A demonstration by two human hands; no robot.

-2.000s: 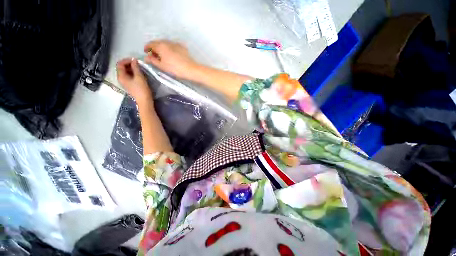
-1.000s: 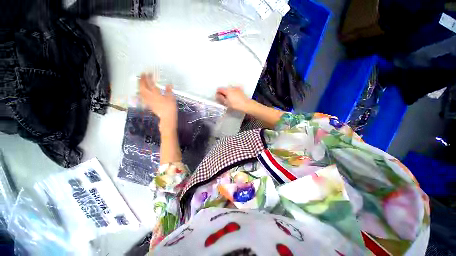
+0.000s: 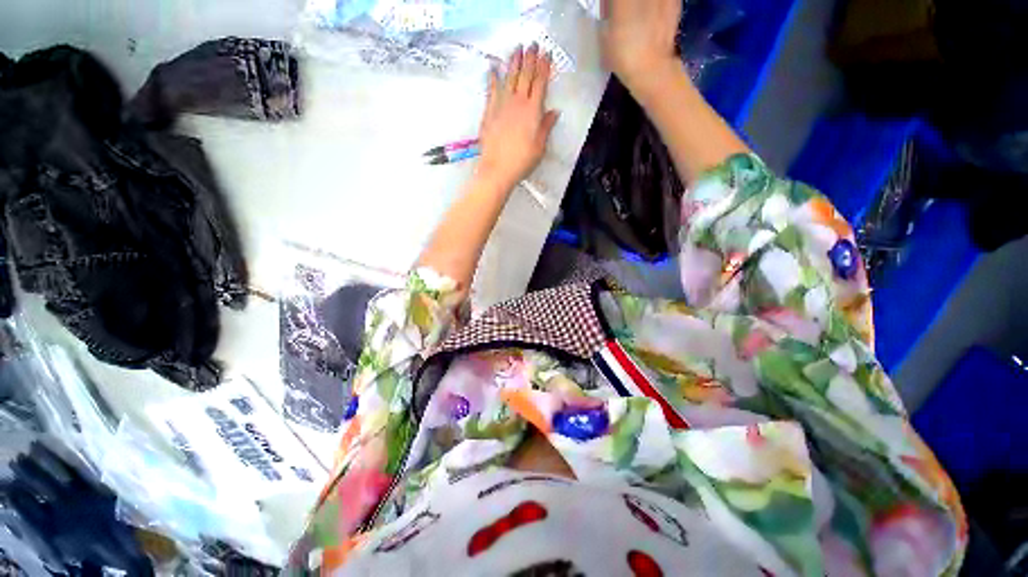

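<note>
My left hand [image 3: 516, 122] lies flat, palm down, on the white table, its fingertips at the narrow white label strips [image 3: 550, 47]. It holds nothing that I can see. My right hand [image 3: 640, 41] is at the top edge of the picture, beyond the label strips; its fingertips are cut off, so its hold cannot be told. The bagged dark jacket [image 3: 318, 344] lies on the table near my body, partly hidden by my left forearm and sleeve. Thin pink and blue pens [image 3: 453, 151] lie beside my left hand.
A loose dark denim jacket [image 3: 118, 225] lies at the left. Printed garment bags [image 3: 242, 440] and crumpled clear film are at the lower left. Pale blue clear bags [image 3: 395, 16] lie at the top. Blue bins [image 3: 891, 225] and dark clothing are below the table at right.
Both hands have left the bagged jacket and moved up and right to the label strips. The view has shifted, showing more of the table's far side.
</note>
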